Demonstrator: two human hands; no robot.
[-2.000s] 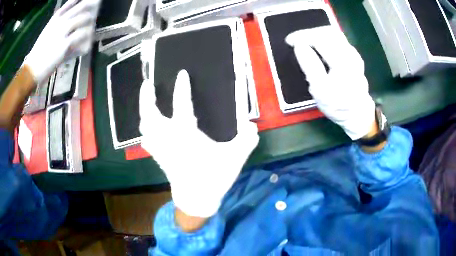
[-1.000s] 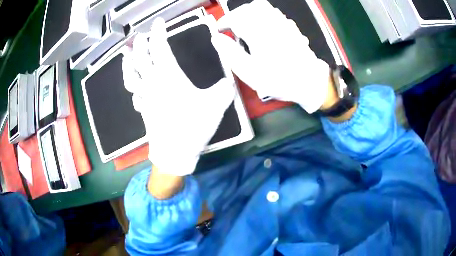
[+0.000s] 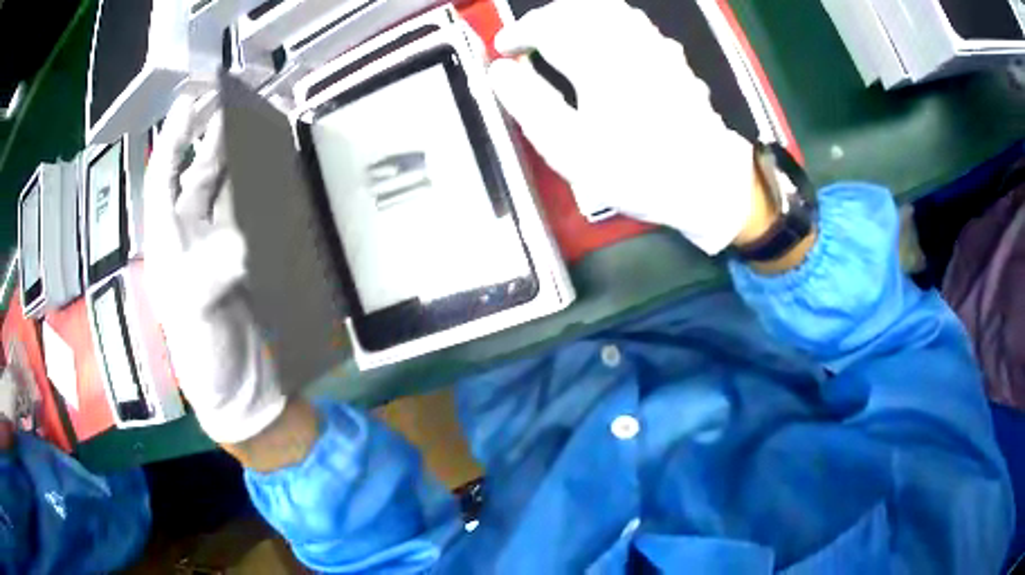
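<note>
An e-reader (image 3: pixel 410 185) with a black bezel and a pale screen lies uncovered in a white box tray (image 3: pixel 547 281) in front of me. My left gloved hand (image 3: pixel 208 270) holds a dark grey foam sheet (image 3: pixel 275 225) tilted up along the left side of the e-reader. My right gloved hand (image 3: pixel 635 124) lies over the tray's upper right edge and the neighbouring tray, thumb and fingers apart. Nothing shows in it.
A boxed unit with a dark sheet (image 3: pixel 703 73) lies at the right on a red mat (image 3: pixel 579 230). White boxes (image 3: pixel 202 51) are stacked at the back left, others (image 3: pixel 888 39) at the top right. Smaller boxed units (image 3: pixel 107 213) stand at far left, near another person's sleeve (image 3: pixel 67 494).
My left hand has lifted the dark sheet and moved left with it, and the screen now shows. My right hand has barely moved. Part of another hand now shows at the far left.
</note>
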